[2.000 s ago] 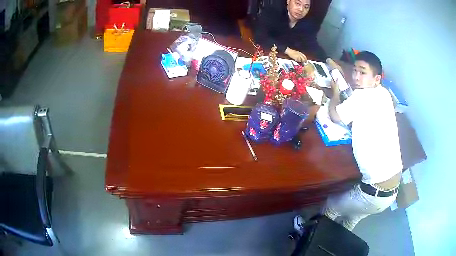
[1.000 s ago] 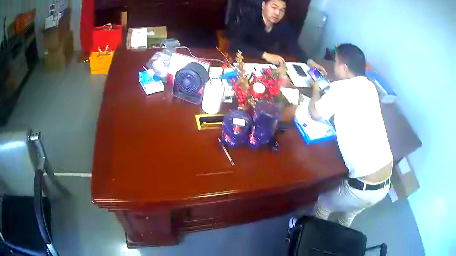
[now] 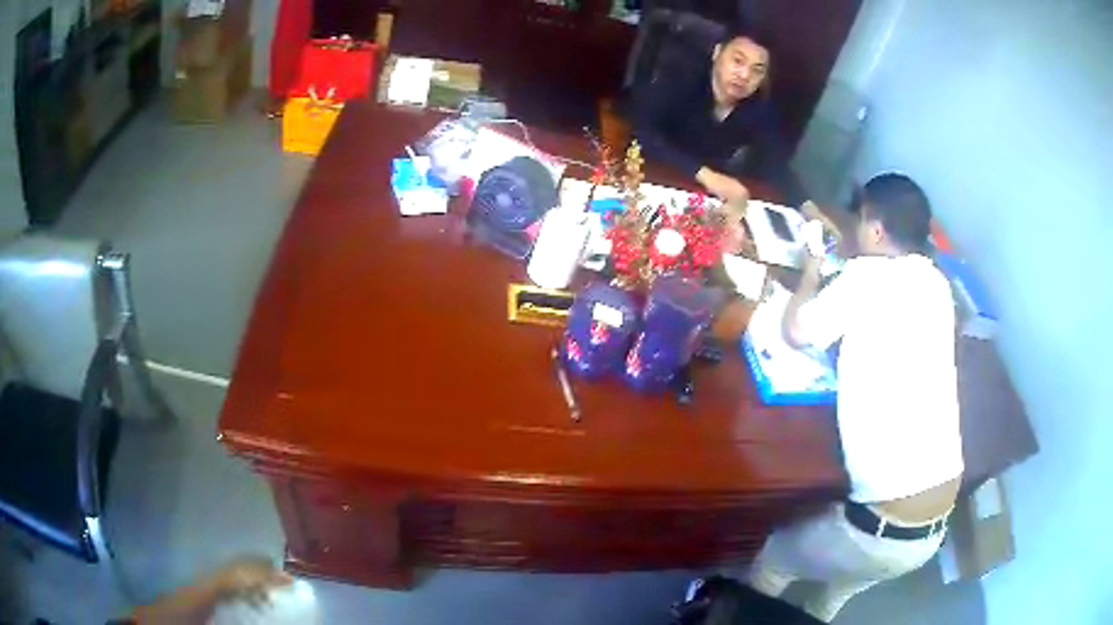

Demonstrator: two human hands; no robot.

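A large glossy red-brown desk [image 3: 403, 366] stands in front of me. On it are red flowers [image 3: 702, 232], dark purple wrapped items [image 3: 601, 330], a yellow-framed plate [image 3: 541, 304], a white bottle [image 3: 559, 248], a round dark device [image 3: 515, 202] and a thin pen-like stick [image 3: 566, 388]. My left hand [image 3: 250, 581] is low at the bottom left, blurred and partly cut off, short of the desk. A whitish thing [image 3: 289, 603] shows beside its fingers; whether the hand holds it is unclear. My right hand is out of the picture.
A person in black [image 3: 720, 128] sits behind the desk. A person in white [image 3: 901, 366] leans over its right side. A chair [image 3: 55, 403] stands left, a black seat [image 3: 745, 606] at the bottom. Red [image 3: 338, 71] and orange bags [image 3: 311, 125] and cartons [image 3: 210, 79] are behind.
My left hand has come into view at the bottom left. The view has shifted. The person in white has turned the face from me towards the desk, hands raised at a small object.
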